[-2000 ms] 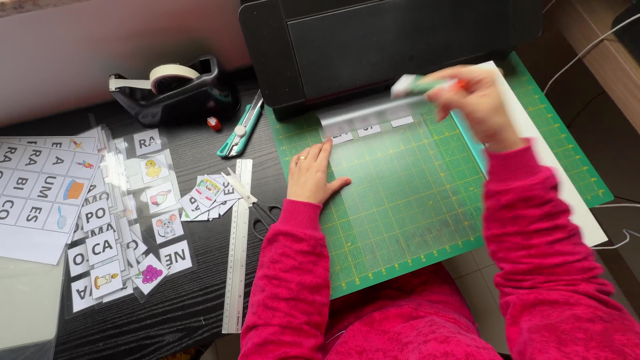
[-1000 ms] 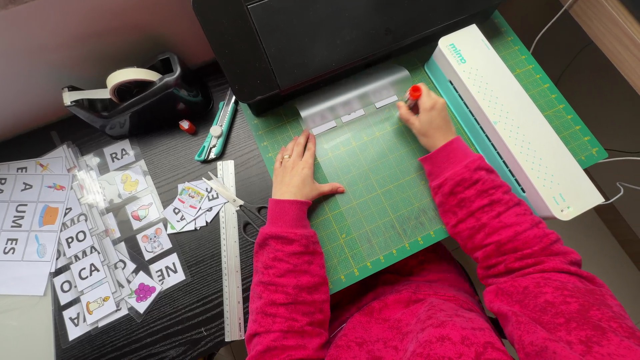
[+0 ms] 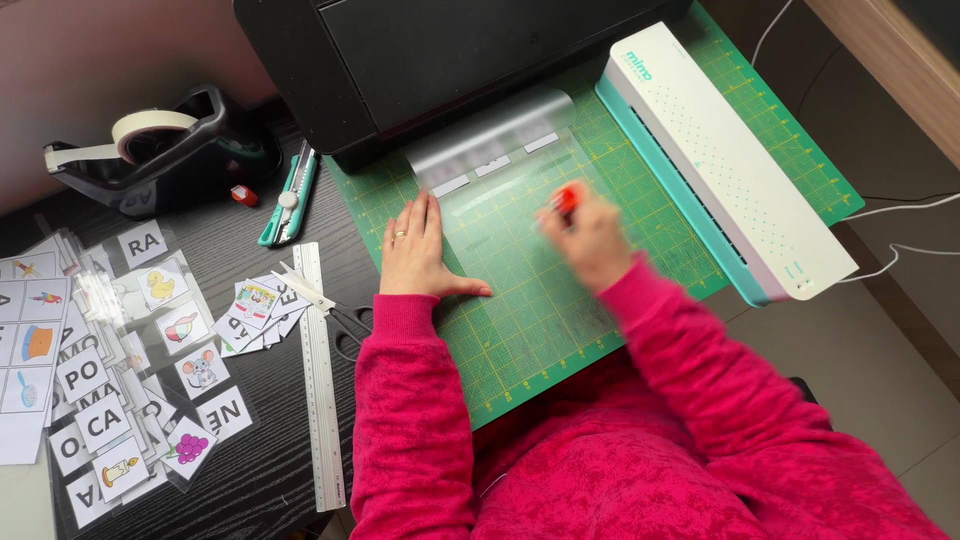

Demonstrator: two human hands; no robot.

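Observation:
My left hand (image 3: 420,251) lies flat with its fingers spread on the left edge of a clear plastic laminating pouch (image 3: 517,247), thumb pointing right. Along the pouch's far part is a row of small white cards (image 3: 493,166), and its top sheet (image 3: 499,135) is curled back toward the printer. My right hand (image 3: 589,236), blurred, grips a small object with a red end (image 3: 566,196) over the pouch's right side; its kind is unclear, possibly a glue stick. Beneath the pouch lies a green cutting mat (image 3: 480,367).
A white and teal laminator (image 3: 727,165) stands at the right, a black printer (image 3: 450,52) behind. Leftward are a steel ruler (image 3: 321,375), scissors (image 3: 319,300), a teal box cutter (image 3: 289,199), a red cap (image 3: 244,196), a tape dispenser (image 3: 180,165) and picture and syllable cards (image 3: 105,424).
My right hand has come down from the pouch's far right corner toward its middle right, still holding the red-ended object. My left hand stays on the pouch's left edge.

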